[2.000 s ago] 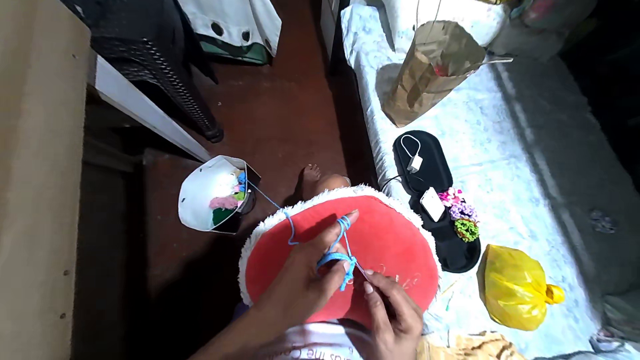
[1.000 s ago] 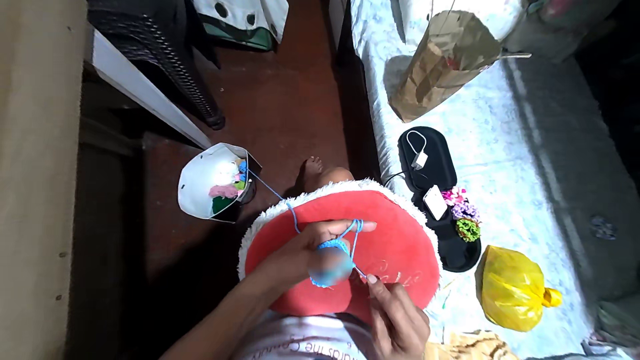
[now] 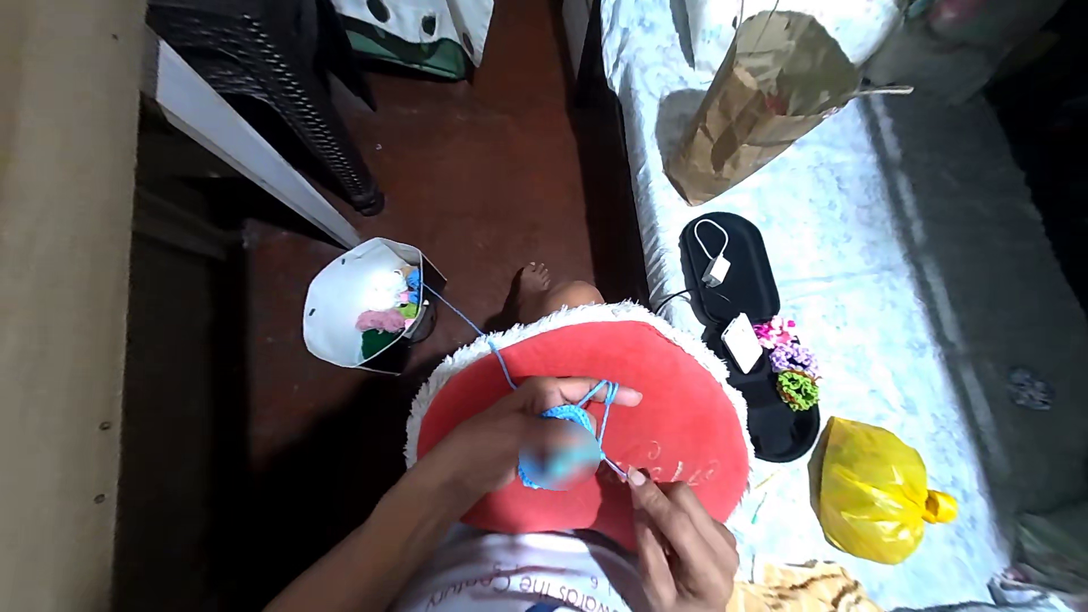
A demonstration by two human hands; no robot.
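My left hand [image 3: 544, 425] holds a small blue crocheted piece [image 3: 568, 415] over a red cushion [image 3: 671, 382] with a fluffy white edge. Part of the piece is blurred. Light-blue yarn [image 3: 463, 316] loops round the extended left index finger and runs back to a white container [image 3: 340, 314] holding several colours of yarn. To the right of the piece, my right hand [image 3: 680, 527] pinches a thin crochet hook [image 3: 615, 467], its tip at the edge of the blue work.
On the bed at right lie an open black case [image 3: 739, 255] with a white cable and crocheted flowers [image 3: 796, 361], a knotted yellow plastic bag [image 3: 871, 493] and a brown paper bag [image 3: 731, 136]. A dark plastic chair [image 3: 289, 93] stands at upper left.
Since the oldest frame, the left index finger has swung from pointing upward to pointing right, and the right hand sits a little lower. The blue work now shows as a rounded shape.
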